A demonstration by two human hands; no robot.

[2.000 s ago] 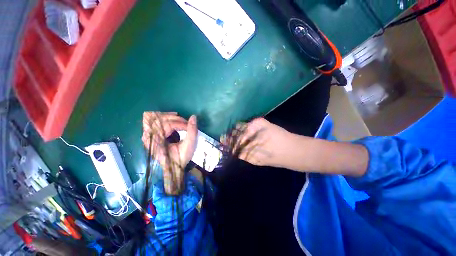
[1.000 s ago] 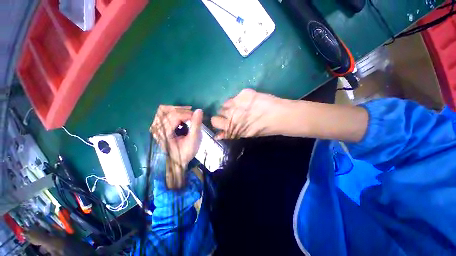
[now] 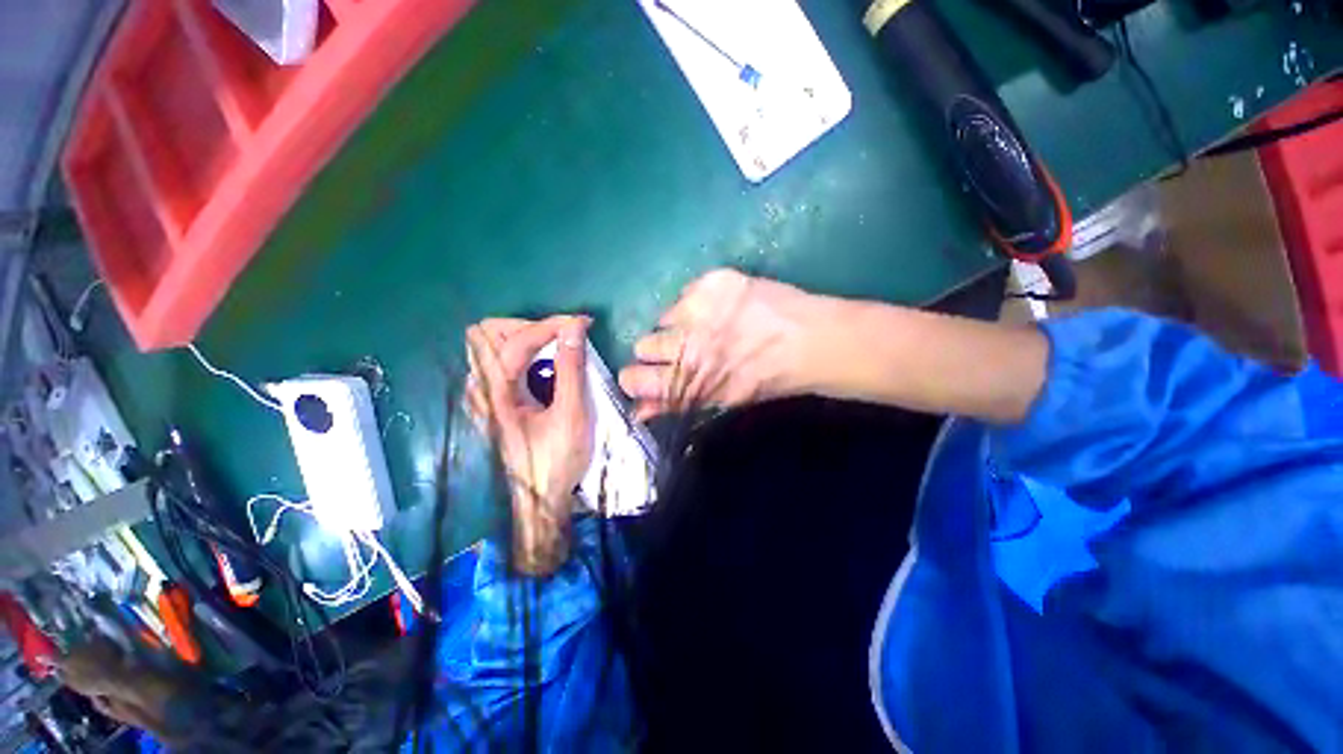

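A white power bank unit (image 3: pixel 616 460) with a round black window is held over the bench's front edge. My left hand (image 3: pixel 533 405) is wrapped around its upper end, with the thumb along its side. My right hand (image 3: pixel 717 351) is just to its right, fingers bent and fingertips close to the unit's edge. Dark hair strands and the fingers hide part of both, so I cannot tell whether the right fingers touch the unit or hold something small.
Green bench (image 3: pixel 486 177). Red compartment tray (image 3: pixel 221 221) at upper left. Another white power bank (image 3: pixel 336 449) with cables at left. White scalloped tray (image 3: pixel 781 103) with small parts at top. Electric screwdriver (image 3: pixel 980 148) at upper right. Cardboard box (image 3: pixel 1230 243) at right. Another person's hand (image 3: pixel 118 685) at lower left.
The view has shifted, so bench items appear further right. My right hand has risen to the unit's upper right side; my left hand keeps its hold on the unit.
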